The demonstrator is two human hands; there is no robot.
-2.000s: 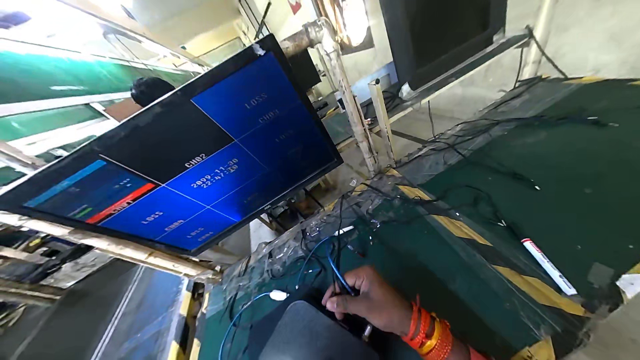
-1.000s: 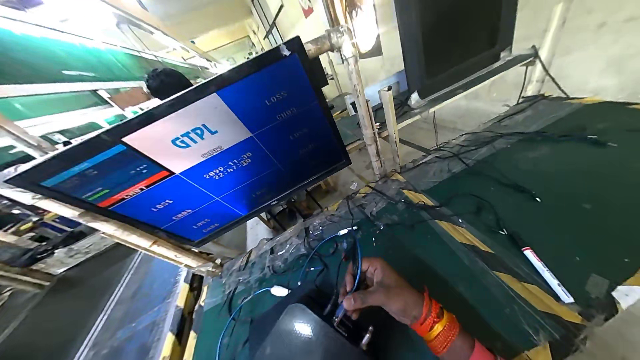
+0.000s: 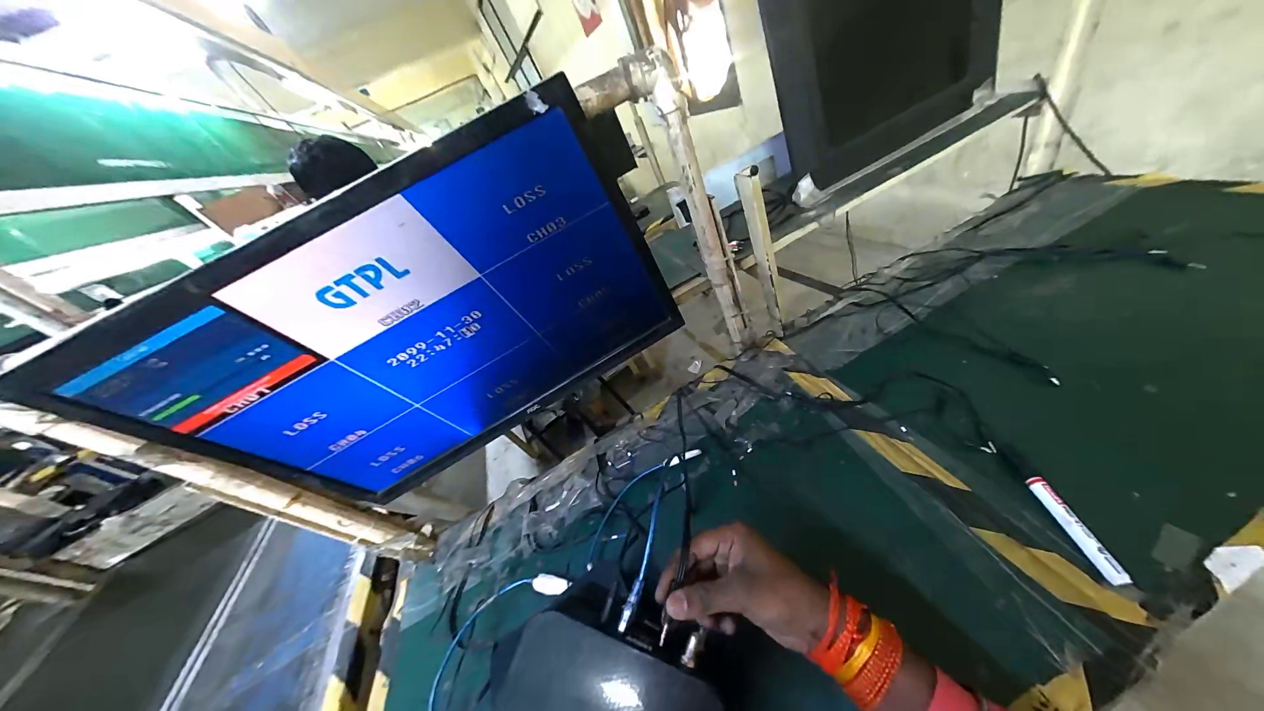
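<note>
A black box (image 3: 583,662), probably a set-top box, lies at the bottom centre. My right hand (image 3: 736,583), with red and orange threads at its wrist, pinches a thin black cable (image 3: 683,513) close to the box's rear edge. Just left of my fingers, a blue cable (image 3: 647,553) meets that edge with a clear plug. A metal connector (image 3: 693,647) sticks out below the hand. Another blue cable with a white connector (image 3: 550,585) runs along the box's left. My left hand is not in view.
A tilted monitor (image 3: 444,346) with a blue tiled picture stands beyond the bench. A marker pen (image 3: 1076,531) and loose black cables (image 3: 918,316) lie on the green bench top (image 3: 1106,395) at right. Yellow-black tape (image 3: 1027,558) crosses it. A person's head (image 3: 331,166) shows behind the monitor.
One monitor tile, black two seconds ago, now shows a white picture with a logo. My right hand's fingers, near the blue cable one second ago, are now on the black cable.
</note>
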